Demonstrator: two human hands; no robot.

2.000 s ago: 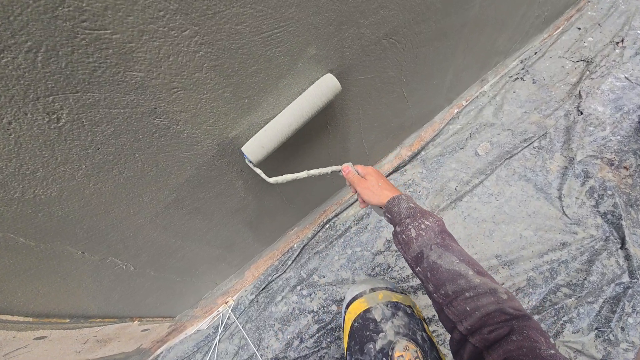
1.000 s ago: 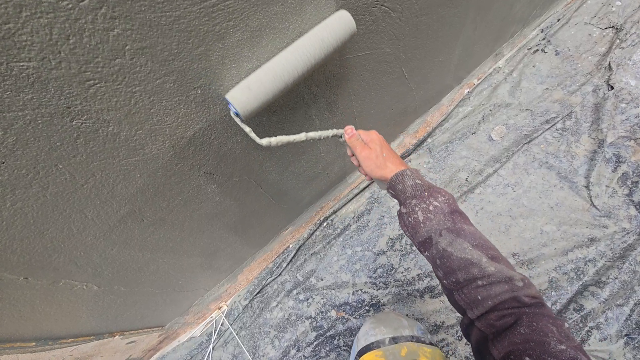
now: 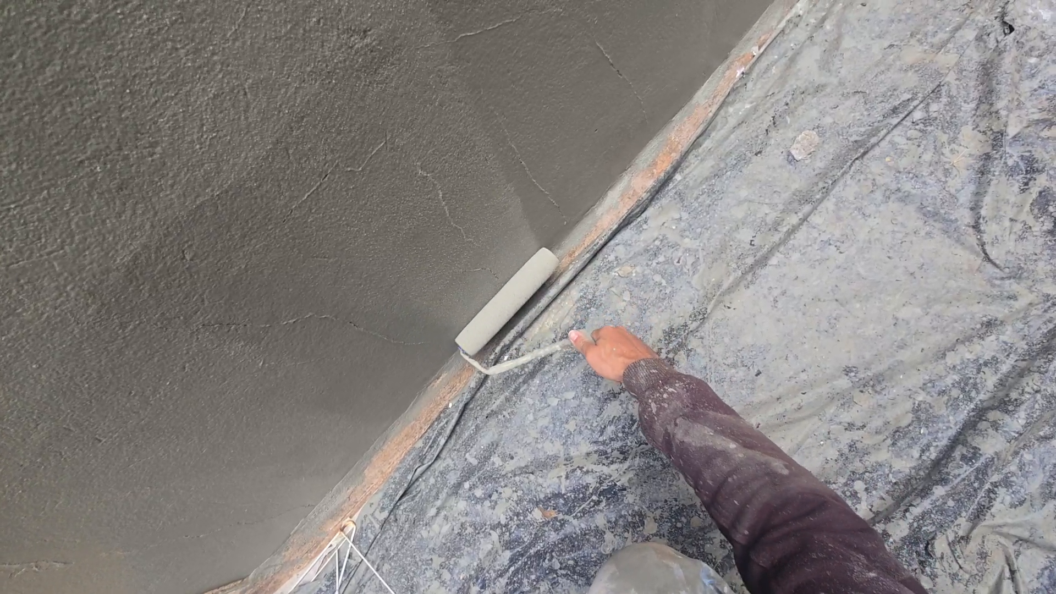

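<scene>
My right hand [image 3: 610,353], in a dark, spattered sleeve, is closed around the handle end of a paint roller [image 3: 507,302]. The handle itself is mostly hidden in the fist. The roller's pale, coated sleeve lies along the bottom edge of a grey, wet-looking coated wall [image 3: 272,247], and its coated wire frame bends back to the hand. Fine ridges and lines run across the wall's surface. Of my left hand nothing shows.
A dark plastic sheet [image 3: 825,272], wrinkled and heavily spattered, covers the ground. Between it and the wall runs a reddish-brown strip [image 3: 384,454]. White strings [image 3: 351,549] stand at the lower left. A boot toe [image 3: 656,571] shows at the bottom edge.
My right hand has brought the roller down the wall, from the open wall face to its bottom edge. The hand is now over the plastic sheet, still gripping the roller.
</scene>
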